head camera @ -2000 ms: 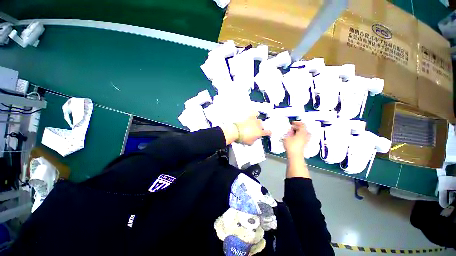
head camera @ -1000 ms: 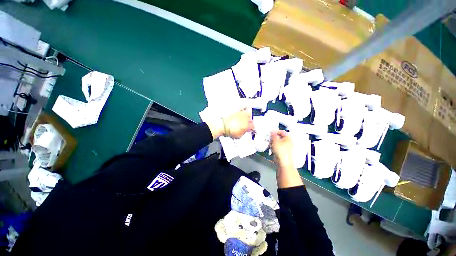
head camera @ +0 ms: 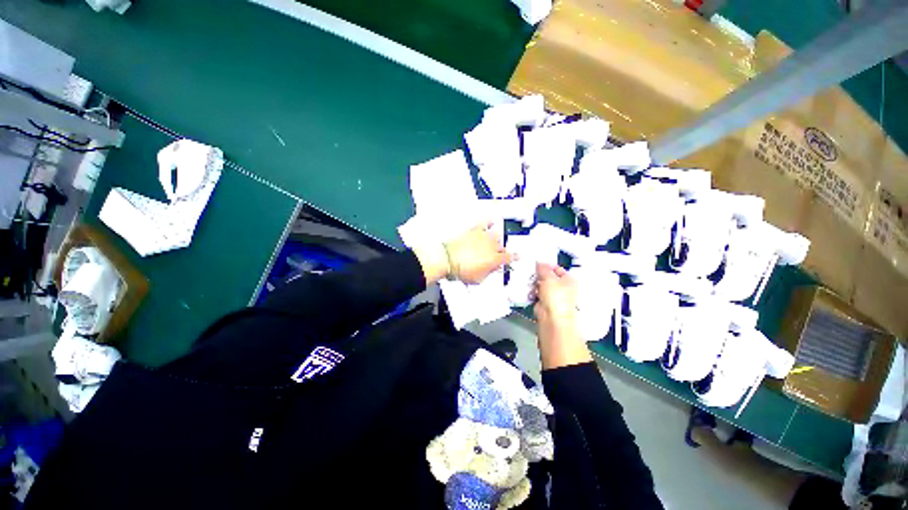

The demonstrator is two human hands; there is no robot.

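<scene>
Several white camera units (head camera: 649, 217) stand in two rows on the green bench, with white arms projecting from their tops. My left hand (head camera: 476, 253) is at the left end of the front row, over white sheets (head camera: 443, 184) that look like label sheets. Its fingers point at a white unit (head camera: 520, 274). My right hand (head camera: 554, 291) is at the same unit, with thumb and fingertips together. Whether either hand holds a label cannot be told, as the white areas are overexposed.
A flattened brown carton (head camera: 737, 110) lies behind the units. An open brown box (head camera: 838, 351) with a grey ribbed stack is at the right. A bent white strip (head camera: 167, 204) lies at the left. A small carton of white parts (head camera: 98, 289) is at the lower left. A grey post (head camera: 777, 90) crosses the upper right.
The view has turned, so the units appear lower and further right. My right hand has moved left along the front row, then slightly lower against the leftmost unit. My left hand stays beside it.
</scene>
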